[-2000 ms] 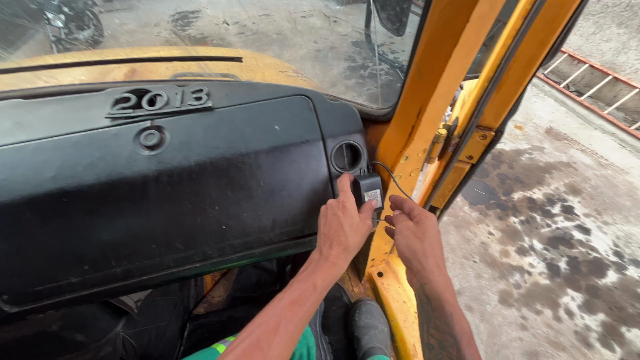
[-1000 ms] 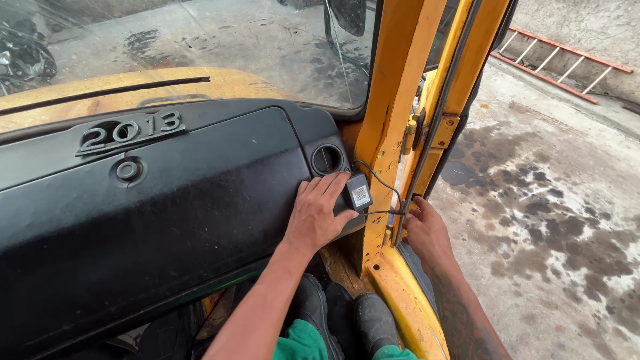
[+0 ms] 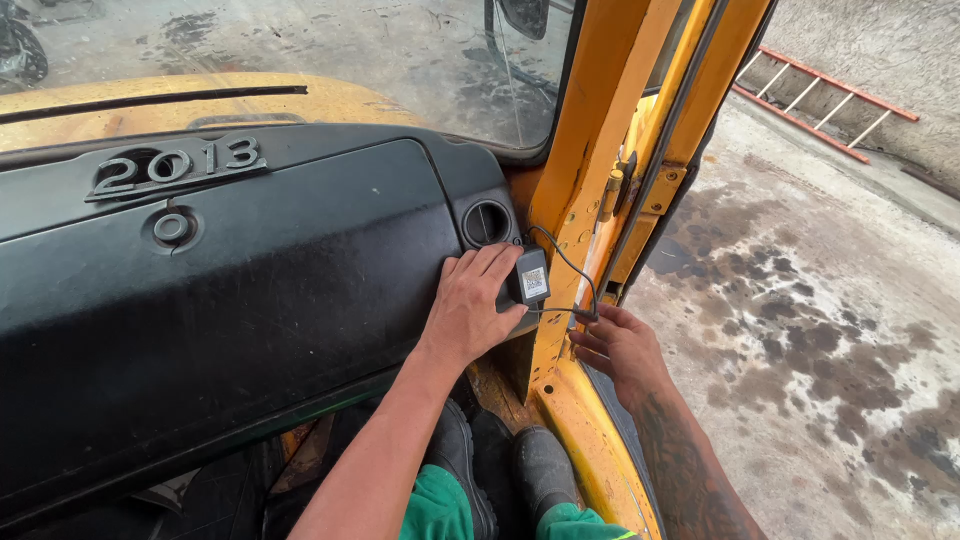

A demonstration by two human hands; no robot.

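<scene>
A small black plastic box point(image 3: 532, 274) with a printed code label sits at the right end of the black dashboard, beside the yellow door pillar. My left hand point(image 3: 474, 304) holds it, fingertips at its top left and thumb near its lower edge. From the box runs a thin black cable point(image 3: 568, 259), which loops over the pillar. My right hand point(image 3: 616, 345) pinches the cable's bend between thumb and fingers, at the pillar's outer side. Just above my left hand is a round air vent point(image 3: 487, 223) in the dashboard.
The yellow door pillar point(image 3: 581, 150) rises right of the dashboard, with a hinge point(image 3: 613, 193) on it. Raised numerals and a round lock point(image 3: 171, 228) mark the glovebox lid. My black boots point(image 3: 544, 469) stand below. Outside, an orange ladder point(image 3: 825, 101) lies by a wall on stained concrete.
My right hand has moved outward and down from beside my left hand to the pillar's outer side. The cable loop now hangs across the pillar. The view has shifted somewhat.
</scene>
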